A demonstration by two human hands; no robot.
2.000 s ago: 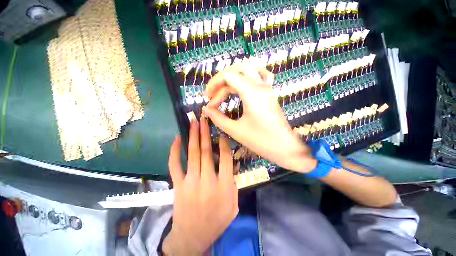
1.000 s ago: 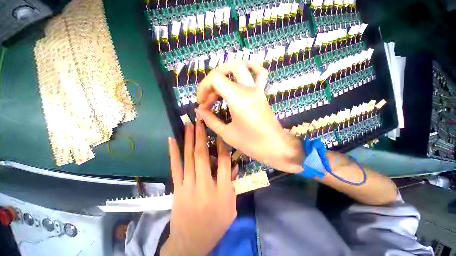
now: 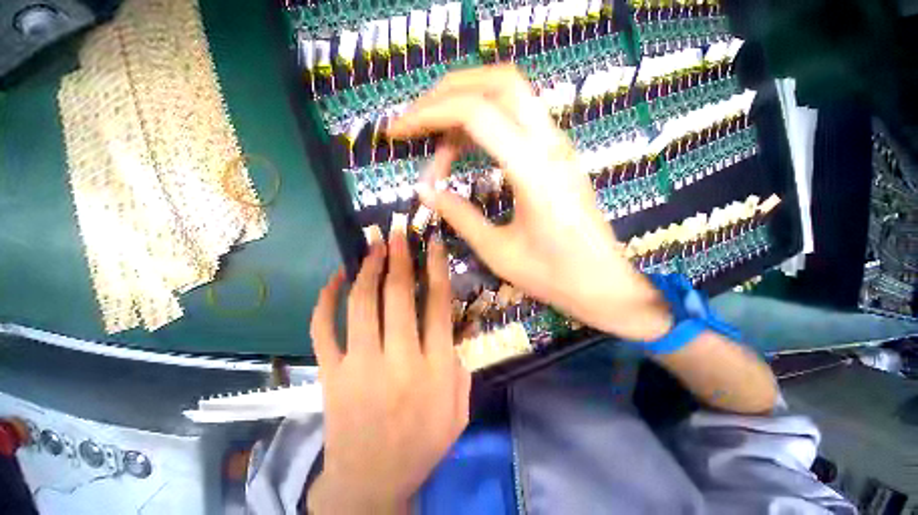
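A black tray (image 3: 332, 216) holds rows of green circuit boards (image 3: 403, 82) with upright leaded parts, many with white tops (image 3: 594, 86), the nearest row with tan tops (image 3: 695, 223). My left hand (image 3: 388, 372) lies palm down at the tray's near left corner, fingertips at small white-topped pieces. A white-and-tan pad strip (image 3: 493, 347) lies beneath it. My right hand (image 3: 533, 201), with a blue wrist band, hovers blurred over the boards above my left fingers, thumb and fingers apart. No held piece can be made out in it.
Tan toothed strips (image 3: 156, 161) lie fanned on the green mat (image 3: 272, 262) left of the tray, with thin loops beside them. White strips (image 3: 798, 166) lie right of the tray, and more boards (image 3: 894, 231) at far right. A panel with knobs (image 3: 91, 453) is at lower left.
My right hand's thumb and fingers have parted from their pinch and moved right. My left hand has shifted slightly left, and another white-topped piece shows at its fingertips. The view has shifted a little.
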